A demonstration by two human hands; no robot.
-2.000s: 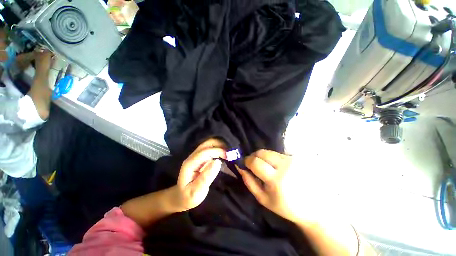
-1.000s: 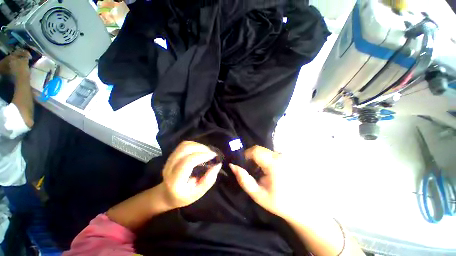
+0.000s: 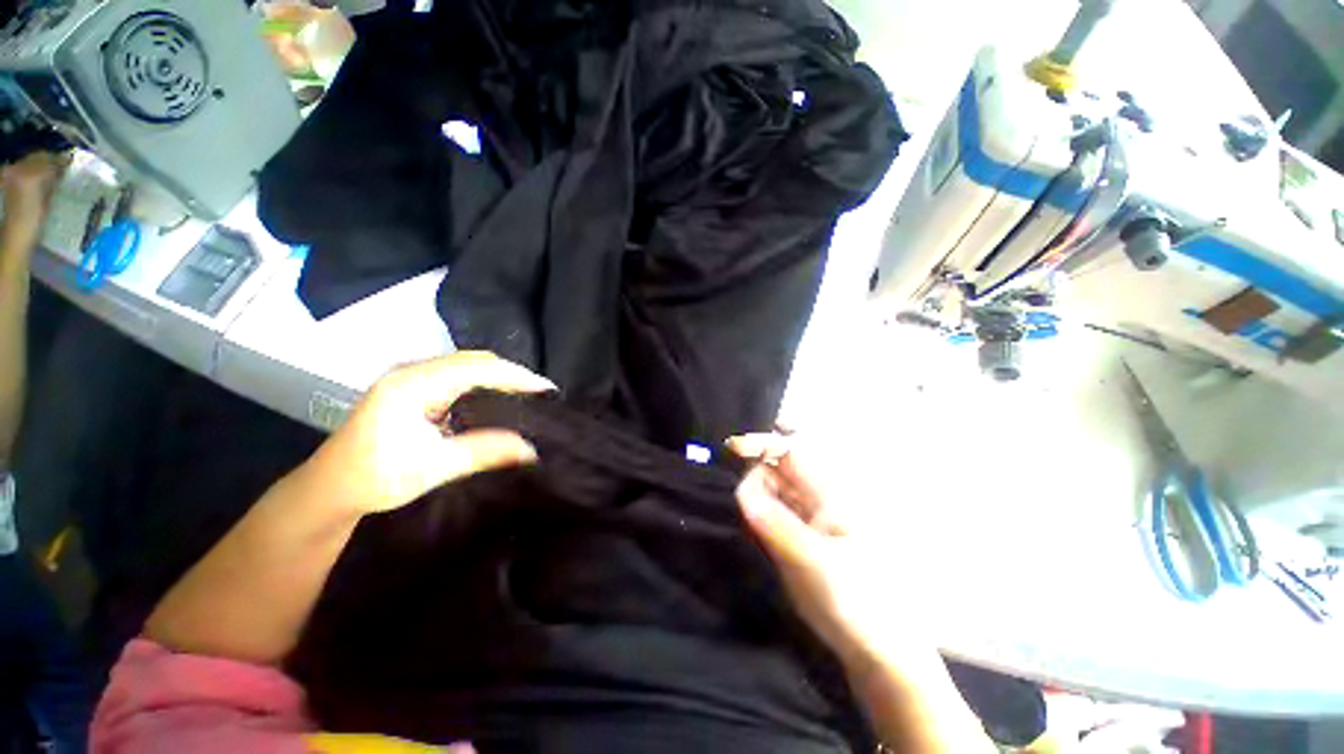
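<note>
A black garment (image 3: 619, 589) lies in the lap and runs up over the white table. My left hand (image 3: 420, 442) grips its band edge (image 3: 604, 449) at the left, thumb in front and fingers behind. My right hand (image 3: 789, 508) pinches the same edge at the right, overexposed in bright light. The band is stretched between both hands. A small white label (image 3: 697, 454) shows on it, just left of my right fingertips.
A white sewing machine with a blue stripe (image 3: 1017, 192) stands at the right. Blue-handled scissors (image 3: 1187, 516) lie on the white table (image 3: 1002, 589). A grey machine housing (image 3: 177, 103) and other blue-handled scissors (image 3: 111, 251) are at the upper left. Another person's arm (image 3: 21, 280) shows at the left edge.
My hands have moved apart, my left hand going left along the band, which is now stretched. The view has shifted right, showing more of the machine and scissors.
</note>
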